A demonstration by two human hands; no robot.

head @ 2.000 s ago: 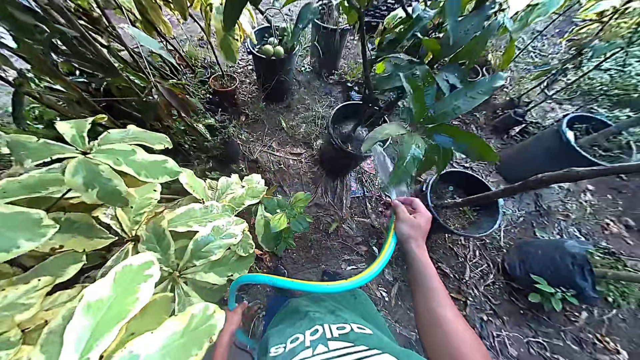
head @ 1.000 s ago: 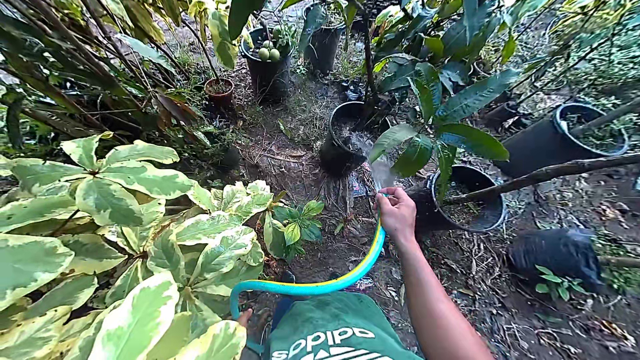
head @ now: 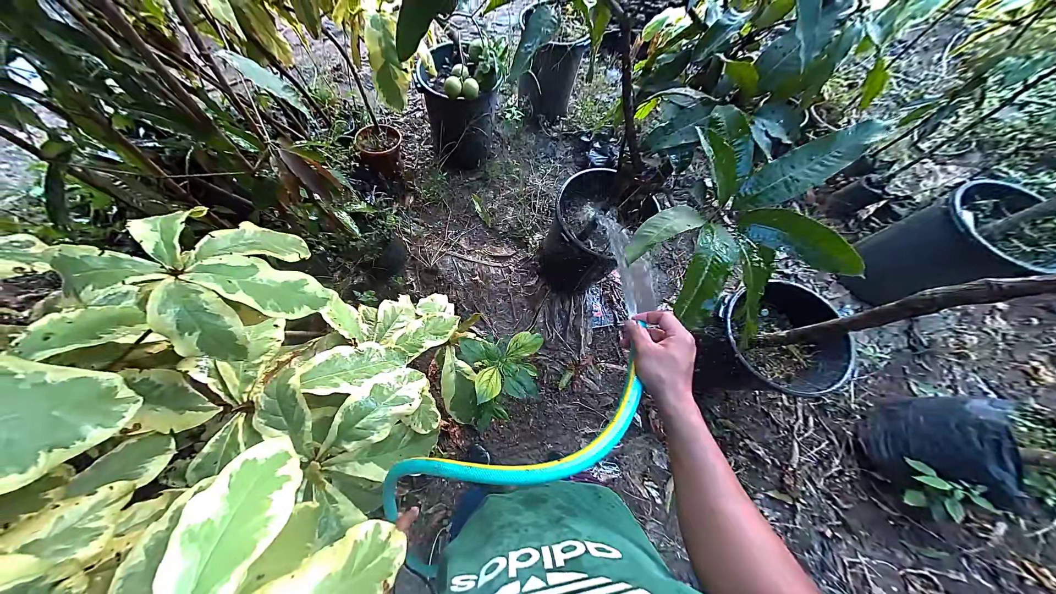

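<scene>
My right hand [head: 662,353] grips the end of a teal garden hose with a yellow stripe [head: 528,472], thumb and fingers at its mouth. A spray of water [head: 631,268] comes out and lands in a black plastic plant pot [head: 569,256] that holds a slender-trunked plant. The hose curves down across my front to the lower left. There, only a bit of my left hand [head: 407,519] shows beside the hose, mostly hidden by variegated leaves, so its grip cannot be made out.
Variegated shrubs [head: 247,272] fill the left side. A tilted black pot [head: 850,363] with a branch across it and a larger pot [head: 907,256] stand right. A black grow bag [head: 945,441] lies lower right. Farther off are a terracotta-coloured pot [head: 379,157] and a pot with round green fruits [head: 462,132].
The water, which sprayed up by the mango-like leaves two seconds ago, now falls into the black pot. My right hand has shifted slightly left, off the leaves.
</scene>
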